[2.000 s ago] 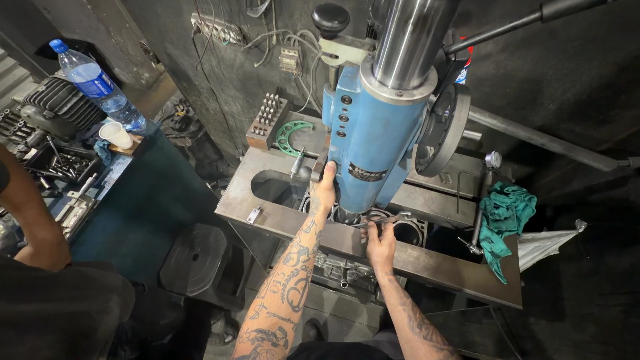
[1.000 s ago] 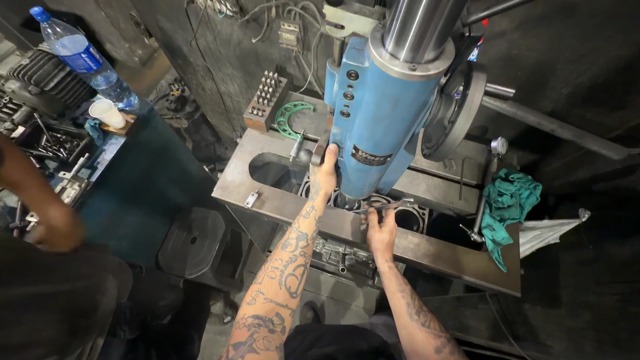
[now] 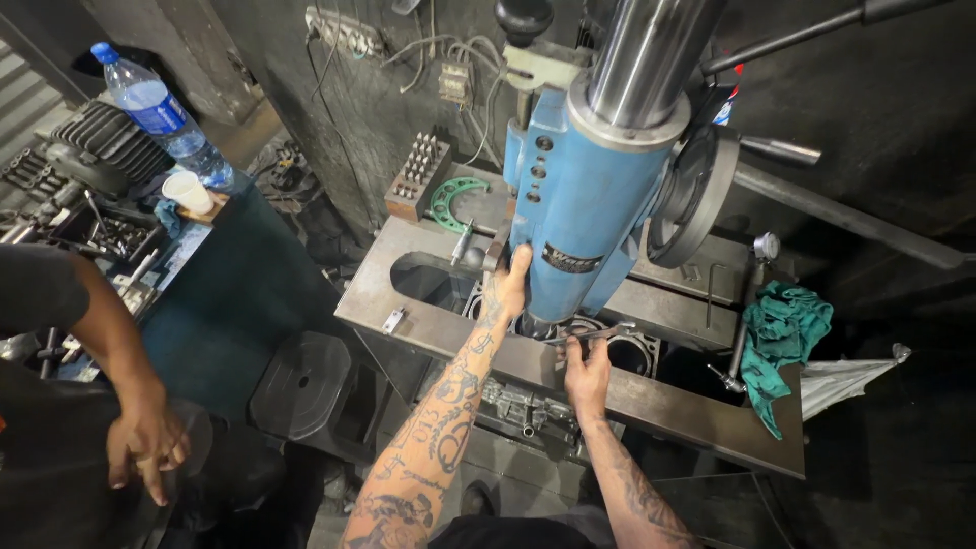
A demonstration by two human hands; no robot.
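Observation:
My left hand [image 3: 509, 286] lies against the left side of the blue boring machine head [image 3: 583, 206], thumb up, beside a dark lever-like part; its fingers are mostly hidden behind the wrist, so its grip is unclear. My right hand [image 3: 587, 374] holds a metal wrench [image 3: 614, 330] between thumb and fingers, just right of the spindle [image 3: 536, 328] at the foot of the head. Below the spindle sits an engine block [image 3: 633, 354] with open cylinder bores, framed by the slotted steel table [image 3: 473, 335]. A handwheel [image 3: 698, 198] is on the head's right side.
A green micrometer [image 3: 450, 200] and a block of cutting bits [image 3: 418, 174] lie at the table's back left. A bore gauge [image 3: 765, 248] and green cloth [image 3: 785, 328] rest on the right. A co-worker's hand [image 3: 145, 442], a stool [image 3: 301, 381] and a bench [image 3: 236, 267] are at left.
The co-worker's hand at the left has moved lower, with its fingers now in plain view. My two hands stay about where they were at the machine head.

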